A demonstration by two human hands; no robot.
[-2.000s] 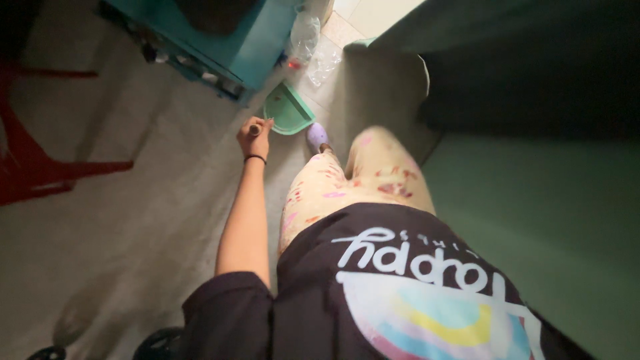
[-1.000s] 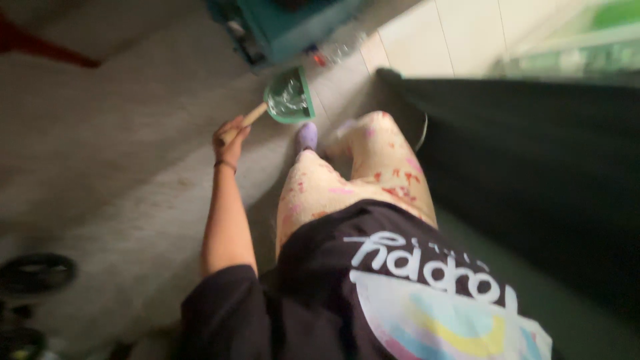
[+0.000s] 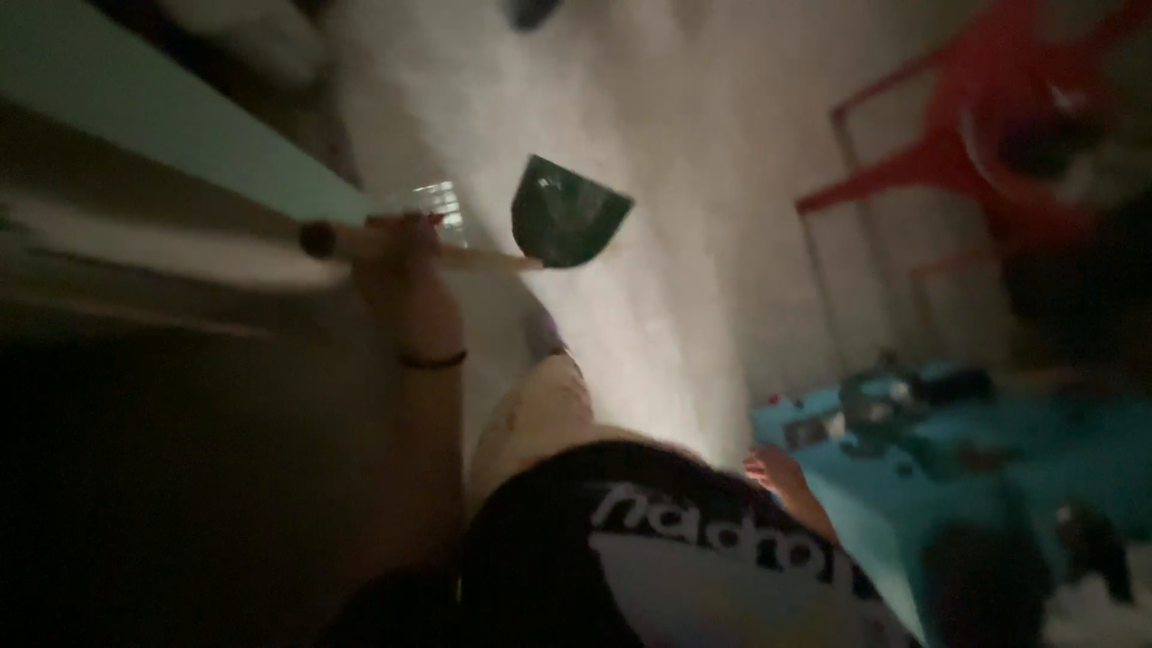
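Note:
My left hand (image 3: pixel 405 252) is closed around the pale, stick-like handle (image 3: pixel 486 261) of a green dustpan (image 3: pixel 571 211). The pan is at upper centre, over the grey floor, with something shiny and clear-looking in it. A dark band circles my left wrist. At lower right, beside my body, my right hand (image 3: pixel 765 468) hangs near the edge of a blue table (image 3: pixel 864 522); I see nothing in it, and its fingers look loosely apart, though blurred. A purple shoe (image 3: pixel 543 331) shows below the pan.
A red plastic chair or stool (image 3: pixel 954 153) stands at upper right. Several small, blurred items lie on the blue table. A pale green panel or wall edge (image 3: pixel 198 117) runs along the left. A dark object (image 3: pixel 531 11) is on the floor at the top.
The view has turned strongly, and it is darker. The dustpan remains in my left hand. My right hand, unseen in both earlier frames, now shows at lower right.

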